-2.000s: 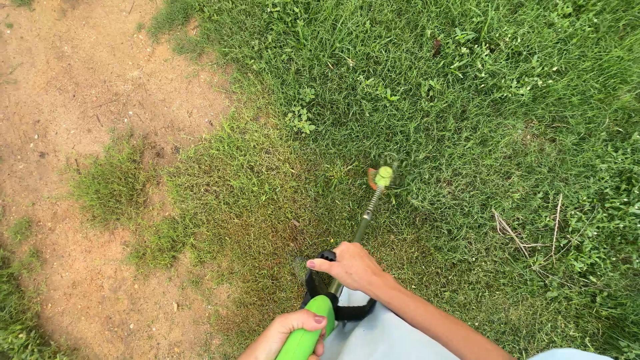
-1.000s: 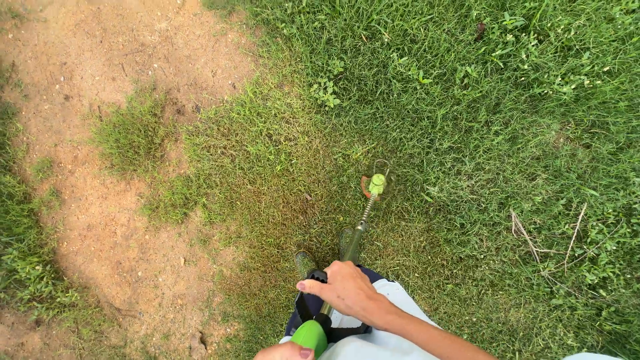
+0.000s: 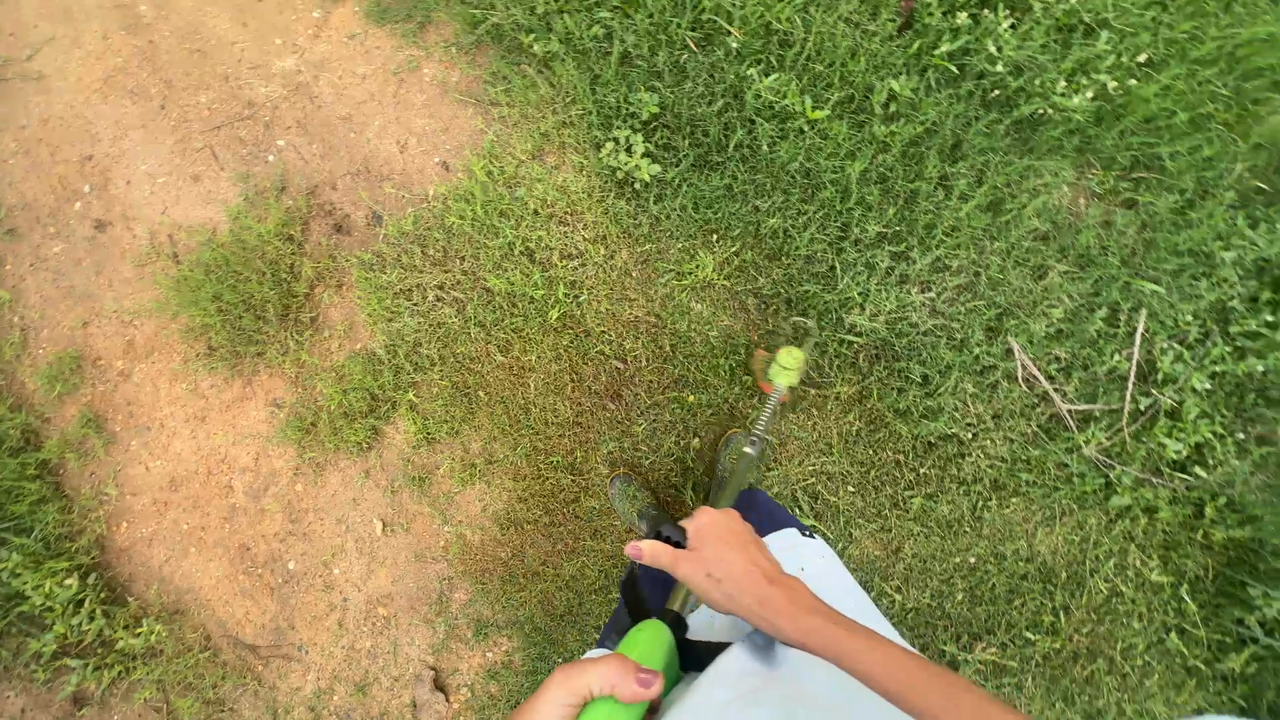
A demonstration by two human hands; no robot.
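Note:
My left hand (image 3: 600, 688) grips the bright green rear handle (image 3: 645, 655) of a string trimmer at the bottom edge. Farther forward, my right hand (image 3: 725, 560) is closed around the trimmer, near its black front handle, with the thumb pointing left. The shaft (image 3: 738, 475) slants up and right to a coiled section and a lime-green trimmer head (image 3: 787, 367) low over the grass. An orange part shows beside the head, and a thin wire loop in front of it. Its cutting part is blurred.
My dark shoes (image 3: 630, 500) stand on short, brownish grass just behind the head. Bare sandy soil (image 3: 230, 520) with a grass tuft (image 3: 245, 280) lies left. Taller green grass (image 3: 950, 200) grows ahead and right, with dry twigs (image 3: 1050, 390) at right.
Both hands have kept hold of the trimmer. The shoes, not plainly seen two seconds ago, now show beside the shaft.

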